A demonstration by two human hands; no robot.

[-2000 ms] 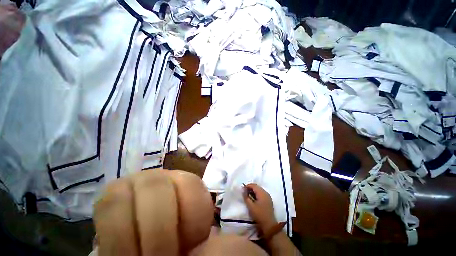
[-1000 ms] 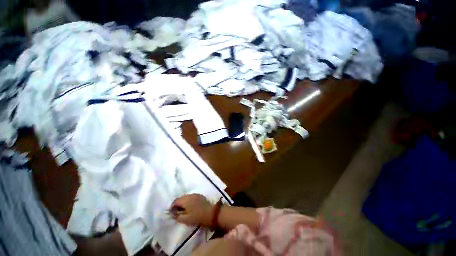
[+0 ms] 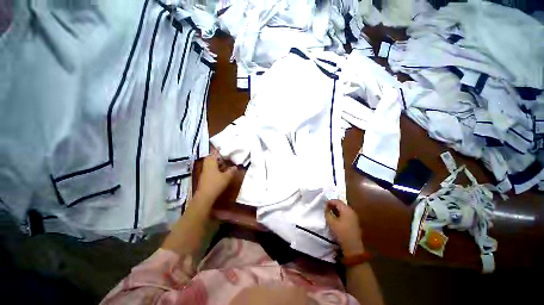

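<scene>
A white garment with thin navy piping lies spread before me, its collar at the far end and its near end hanging at the table edge. My left hand is at the end of the left sleeve; its fingertips touch the cloth. My right hand grips the garment's lower right edge, near the thin navy line at the hem. The other sleeve lies to the right, with a navy line near its cuff. I cannot make out any snips.
A neat stack of white garments is at the left. Crumpled garments lie at the far side and right. A dark phone and tangled white strips with an orange item are on the brown table.
The view has swung back left from the right side. My left hand has come down to the left sleeve end. My right hand has moved to the garment's right edge, and the lower part is lifted and folded.
</scene>
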